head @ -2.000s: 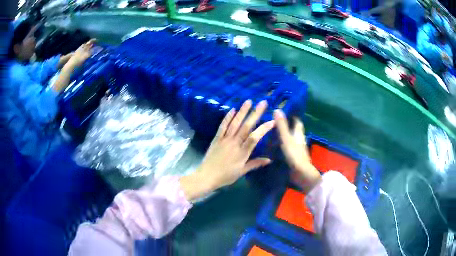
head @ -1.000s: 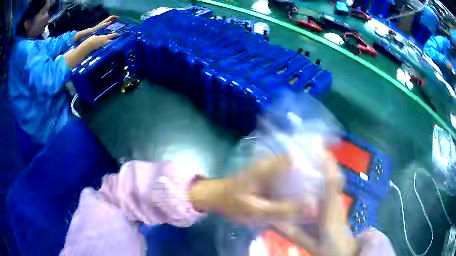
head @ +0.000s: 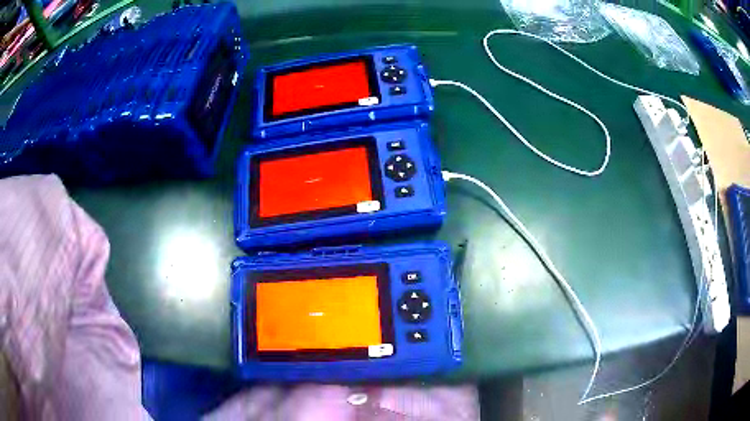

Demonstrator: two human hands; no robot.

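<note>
Three blue diagnostic scan tools lie face up in a column on the green mat. The far scan tool [head: 321, 89] and the middle scan tool [head: 312, 181] show red screens, each with a white USB charging cable [head: 539, 238] at its right side. The near scan tool [head: 317, 313] shows an orange screen; no cable is seen at it. Each has a round black arrow pad right of the screen. My hands are out of the picture; only a pink sleeve [head: 62, 288] shows at the left and pink cloth at the bottom edge.
A row of stacked scan tools [head: 123, 90] stands at the far left. A white power strip [head: 687, 214] lies at the right beside a tan cardboard sheet [head: 724, 148] with a blue unit [head: 740, 238] on it. Clear plastic bags [head: 559, 18] lie at the far right.
The view has turned right and down. My hands, which were handling a clear plastic bag, have left the picture. The three scan tools now show uncovered.
</note>
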